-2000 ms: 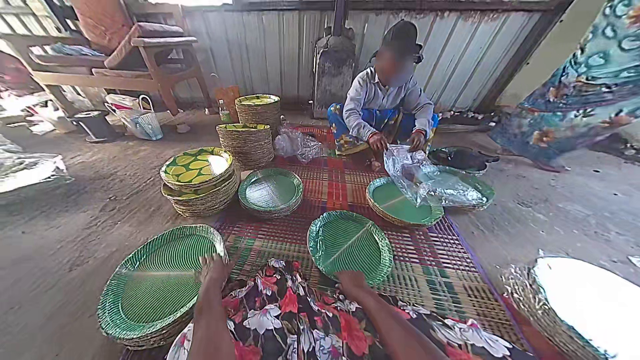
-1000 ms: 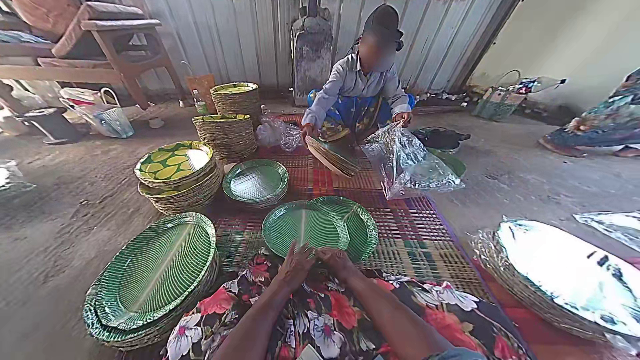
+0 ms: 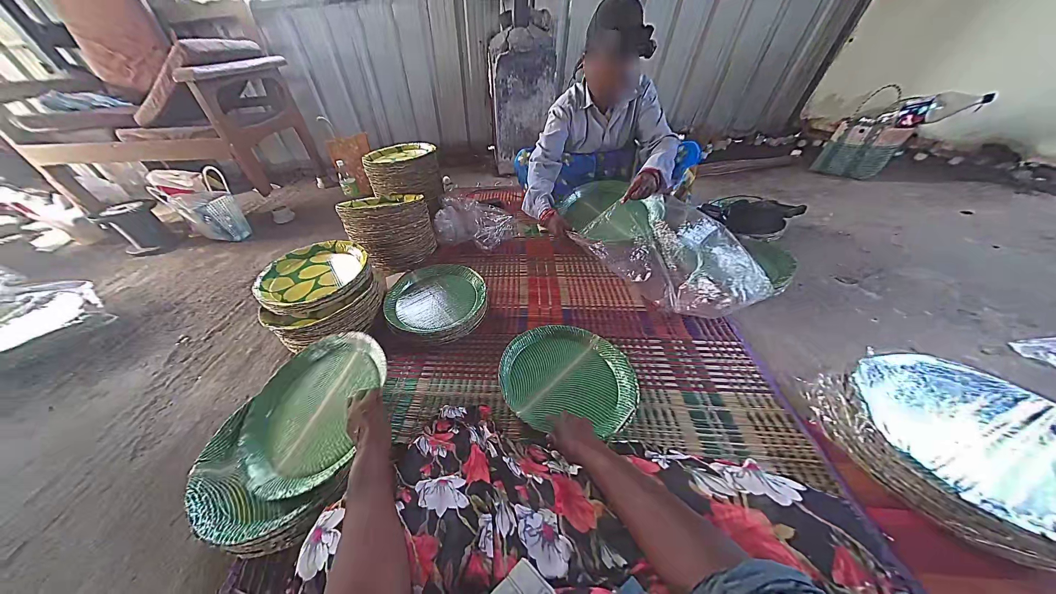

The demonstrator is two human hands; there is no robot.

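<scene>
My left hand [image 3: 367, 415] grips the right rim of a green leaf-patterned plate [image 3: 318, 417], tilted over a stack of similar green plates [image 3: 219, 495] at my left. In front of my lap, my right hand [image 3: 571, 436] holds the near rim of another green plate [image 3: 569, 375], which lies on or just above the woven mat [image 3: 676, 375]. The fingertips of both hands are partly hidden. Across the mat a co-worker [image 3: 606, 124] squats with a green plate [image 3: 606, 210] and a clear plastic bag [image 3: 701, 260].
Left of centre are a smaller green plate stack [image 3: 437, 305], yellow-and-green plates [image 3: 312, 280] and taller stacks [image 3: 388, 231]. Plastic-wrapped plates [image 3: 957, 437] lie at the right. A wooden armchair [image 3: 239, 107] stands back left, and a basket [image 3: 862, 148] sits by the far wall.
My left hand has moved left from the plates before my lap to a plate over the left stack. Only one plate shows before me where two overlapped. The co-worker's plate is now at the bag.
</scene>
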